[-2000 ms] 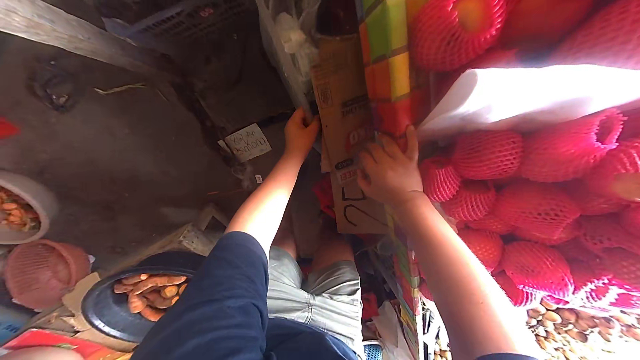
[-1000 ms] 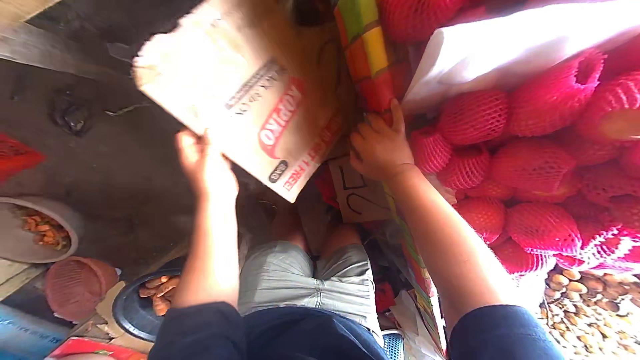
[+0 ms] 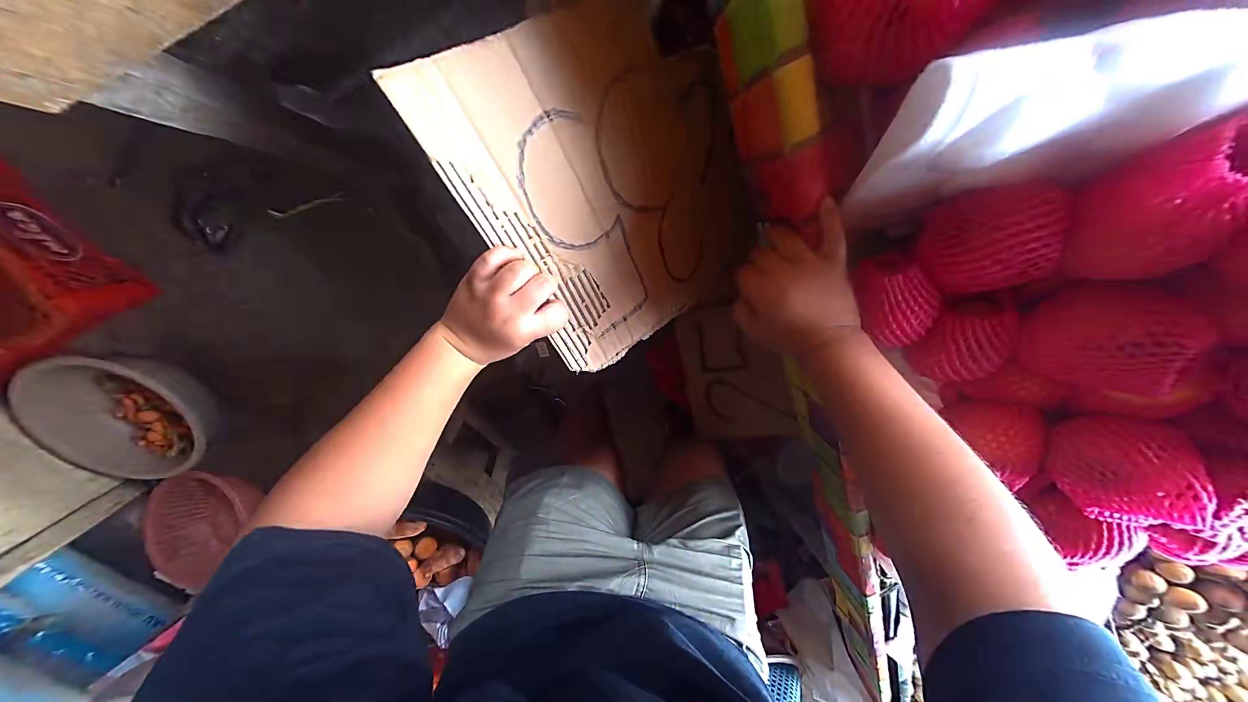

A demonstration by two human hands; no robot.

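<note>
A torn piece of brown cardboard [image 3: 585, 127], marked with large hand-drawn dark figures, slants up from my left hand [image 3: 505, 307], whose fingers grip its ridged lower left edge. My right hand [image 3: 798, 283] rests at the edge of a stand covered in checkered plastic [image 3: 770, 88], its fingers bent over the rim; whether it pinches anything there is hidden. Another marked piece of cardboard [image 3: 736, 375] stands below, against the stand's side. Right of my right hand lie round fruits in pink foam nets [image 3: 1131, 341].
A white sheet [image 3: 1053, 107] lies among the netted fruits, and small pale brown produce [image 3: 1175, 604] at lower right. On the left are a bowl of orange pieces [image 3: 58, 419], a pink basket [image 3: 195, 531], an orange-red crate [image 3: 58, 268] and a black basin [image 3: 448, 512] of tubers.
My left hand, low and by the stand two seconds ago, has raised the cardboard. One second ago its printed side showed; now the side with hand-drawn marks does. My right hand stays at the stand's edge.
</note>
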